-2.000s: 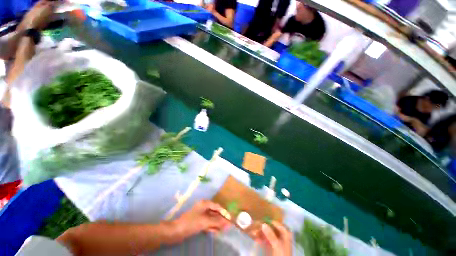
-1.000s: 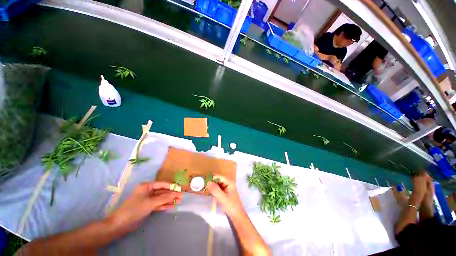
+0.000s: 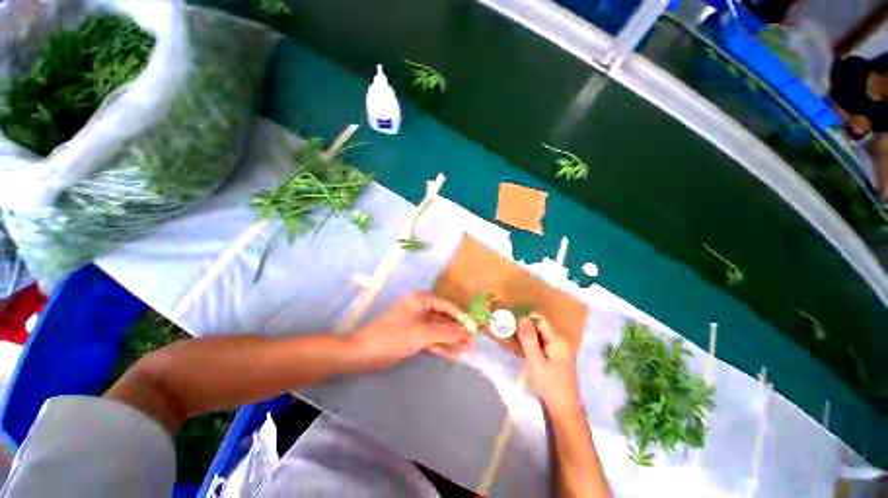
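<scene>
My left hand [image 3: 428, 326] holds a small green leaf sprig [image 3: 480, 307] between thumb and fingers, over the left part of the brown cardboard pad [image 3: 545, 292]. My right hand [image 3: 545, 352] is at the pad's near edge with its fingertips pinched beside the white glue cap [image 3: 502, 323]. A bit of green shows at the right fingertips, mostly hidden by them. The white cap lies between the two hands. The leaf pile [image 3: 660, 391] lies on the whitish sheeting right of the pad.
A stemmed sprig bunch [image 3: 314, 195] and a large plastic bag of leaves [image 3: 195, 126] are at left. A white glue bottle [image 3: 383, 102] and cardboard scrap [image 3: 521, 207] stand beyond. Sprigs lie on the dark green belt [image 3: 643, 175]. A blue crate [image 3: 73, 340] is at lower left.
The view has swung, bringing the bag and blue crate back into the picture at left. Both hands stay at the cap, one on each side, the left still holding its sprig.
</scene>
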